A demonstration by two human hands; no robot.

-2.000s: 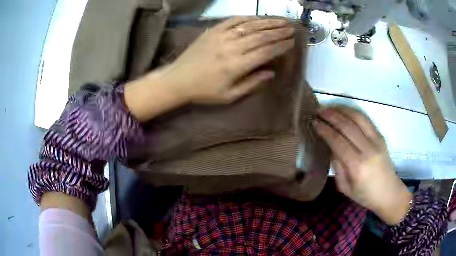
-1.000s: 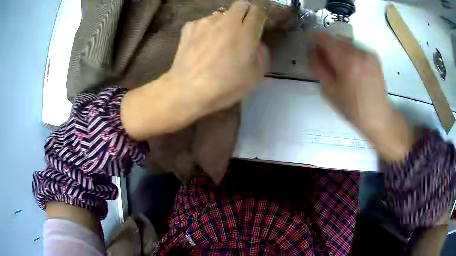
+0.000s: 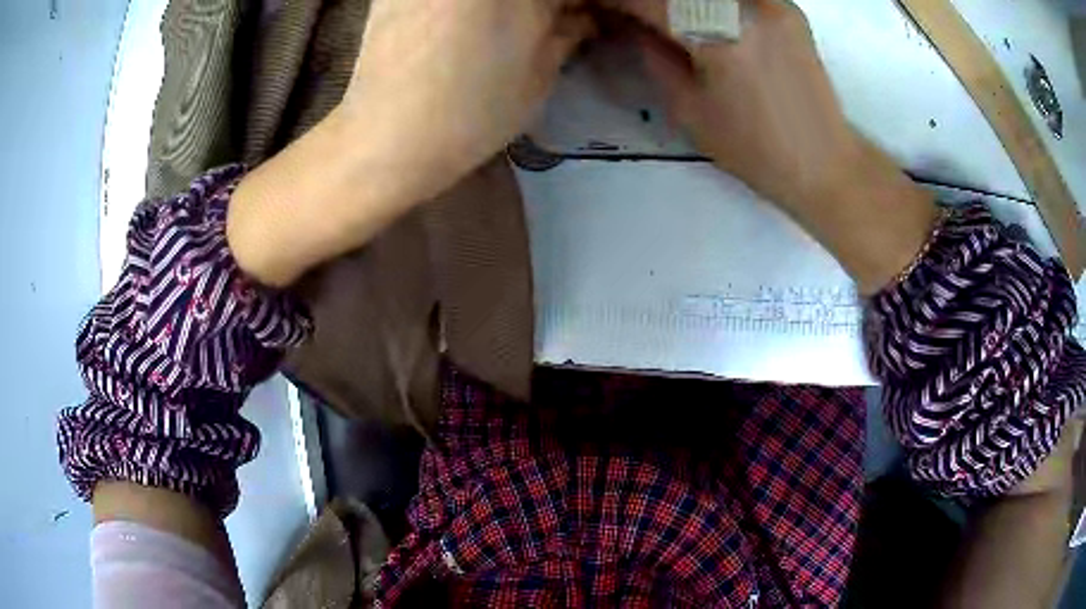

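The brown ribbed fabric (image 3: 476,268) lies at the left of the white machine table and hangs over its front edge. My left hand (image 3: 465,71) is over the fabric at the top, its fingertips near a dark brown bit of cloth. My right hand (image 3: 762,101) meets it there from the right, fingers bent and blurred. The fingertips are near the picture's top edge, so the exact grip is hidden. A small whitish block (image 3: 705,18) shows at my right fingers.
The white table (image 3: 667,262) has printed ruler markings near its front edge. A tan strip (image 3: 1000,101) lies at the right beside a shiny metal part (image 3: 1043,95). A crumpled brown bundle (image 3: 324,557) is at the lower left, near the checked clothing (image 3: 619,512).
The brown fabric has moved left and up, uncovering the table front. My hands have come together at the top. The machine parts have mostly left the view.
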